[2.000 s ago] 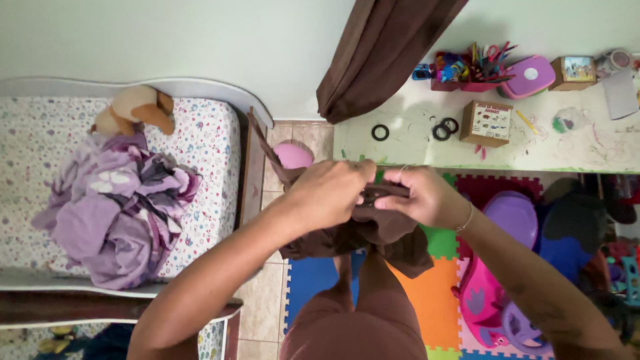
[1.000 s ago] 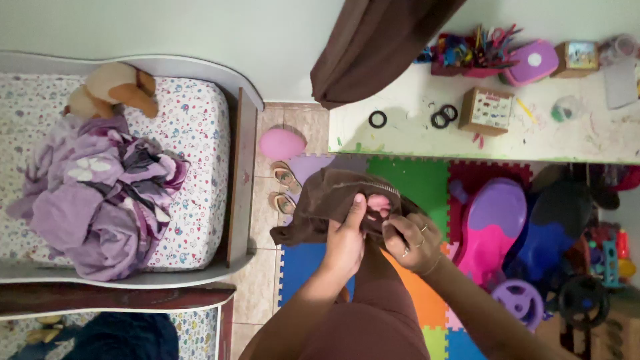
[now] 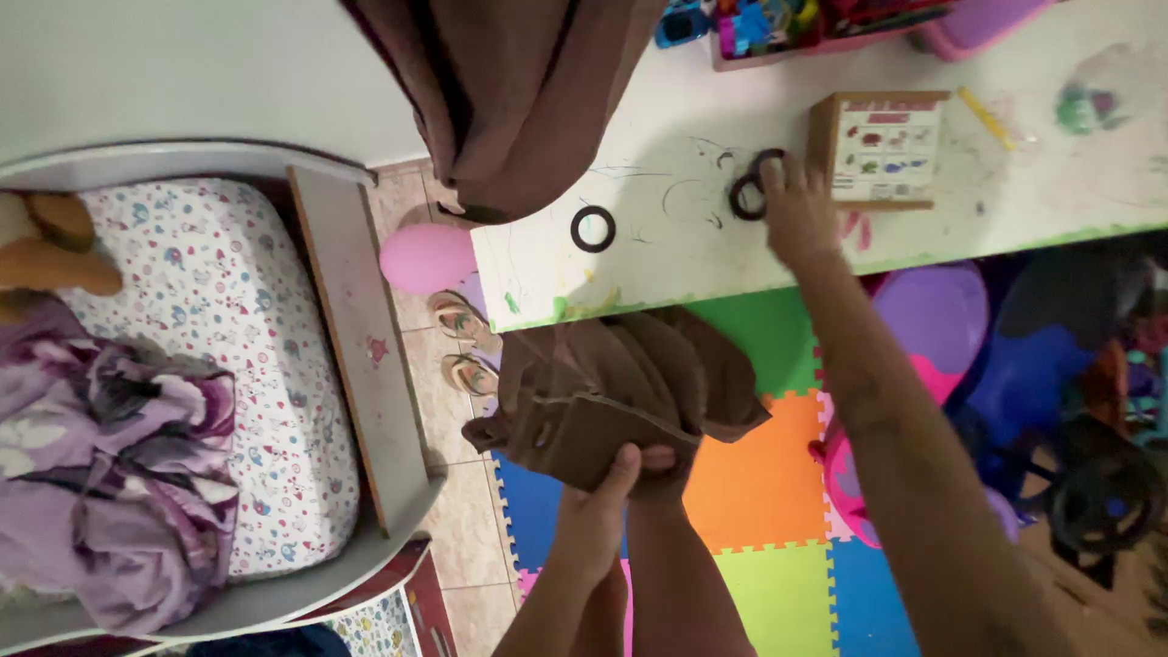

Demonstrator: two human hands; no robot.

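Note:
My left hand grips the edge of a bunched dark brown cloth, thumb on top, over the foam mat. My right hand reaches onto the white table, its fingertips on or beside a pair of black rings that touch each other; whether it grips one cannot be told. Another black ring lies farther left on the table. Close to the right hand stands a small wooden box with a printed face. A brown curtain hangs above the table's left end.
The white table bears a box of colourful items and a yellow pencil-like stick. A pink balloon and sandals are on the tiled floor. A bed is at left; plastic toys are at right.
My right hand has left the brown cloth and moved up and right to the rings on the table. My left hand still holds the cloth. The view has moved nearer the table.

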